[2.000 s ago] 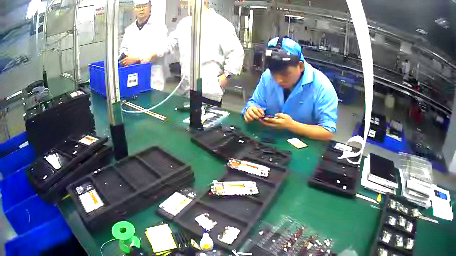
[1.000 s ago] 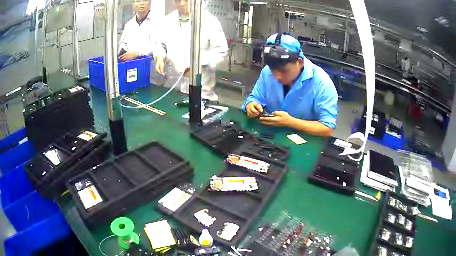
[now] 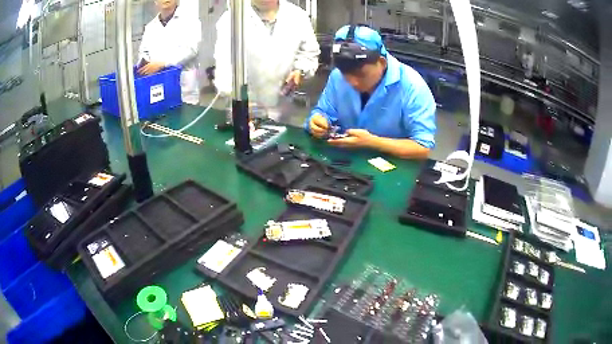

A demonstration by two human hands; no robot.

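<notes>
Neither of my hands is in view. Nearest in front of me, a clear blister tray (image 3: pixel 386 302) holds small silver and reddish parts. To its left is a black divided tray (image 3: pixel 315 259) with two metal-framed units (image 3: pixel 297 230) and pale parts in it. A green spool (image 3: pixel 153 301) with a thin loose strand, yellow-edged paper (image 3: pixel 202 306) and a small white bottle (image 3: pixel 264 306) stand at the bottom left. A narrow black tray (image 3: pixel 527 289) with rows of silver parts lies at the right.
A seated person in blue (image 3: pixel 376 101) works across the bench. Two people in white stand behind it near a blue bin (image 3: pixel 142 92). Stacked black trays (image 3: pixel 161 235) lie left. Metal posts (image 3: pixel 127 80) rise from the bench. A white cable (image 3: pixel 468 87) hangs at right.
The whole view has shifted, so the bench things appear further left and higher, and more of the bottom edge shows. The standing person nearer the middle has changed arm posture.
</notes>
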